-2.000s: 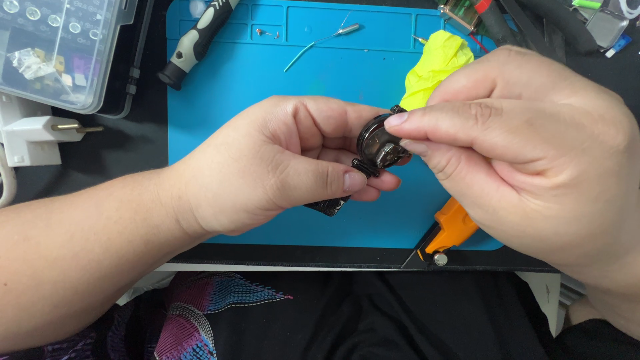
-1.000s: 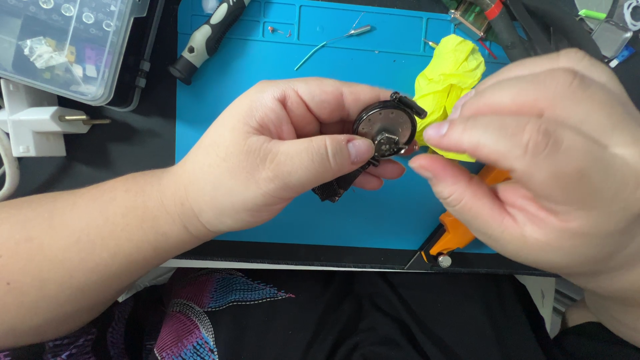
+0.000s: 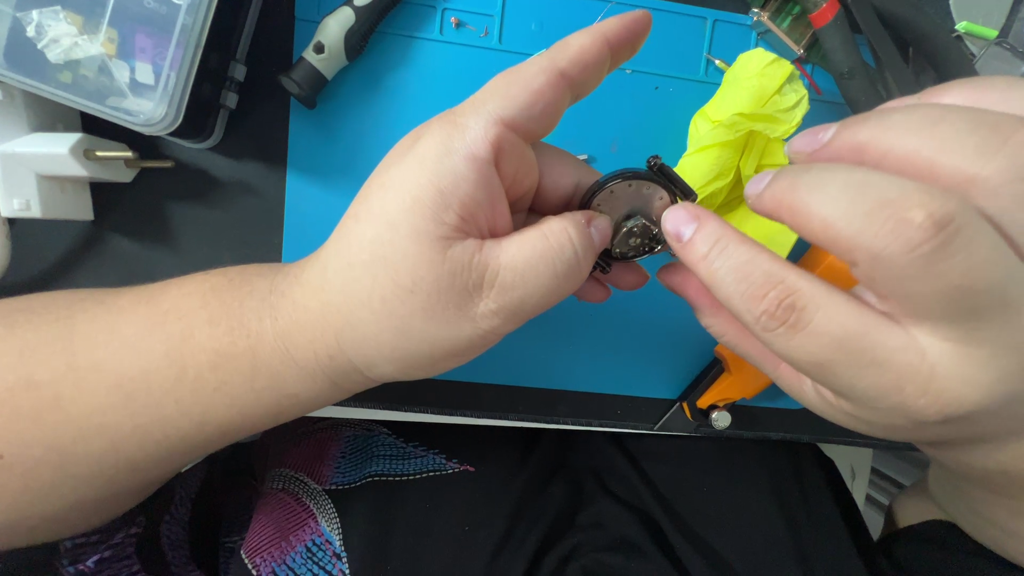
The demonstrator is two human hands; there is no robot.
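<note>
A dark round watch case with its inner side exposed lies in my left hand, held between the thumb and the fingers behind it, over the blue work mat. Its index finger points up and away from the case. A small movement shows inside the case near the lower edge. My right hand is at the case's right side, with one fingertip on or very near the rim and the other fingers spread. Crumpled yellow paper or cloth lies just behind the case.
An orange utility knife lies partly under my right hand, its blade toward the mat's front edge. A grey-black screwdriver handle, a clear plastic parts box and a white plug adapter are at left. Red-handled pliers or a similar tool lie at upper right.
The case's open face has turned into fuller view since the earliest frame. My left index finger has lifted off it. My right fingers moved away from the case, then one came back to its right edge.
</note>
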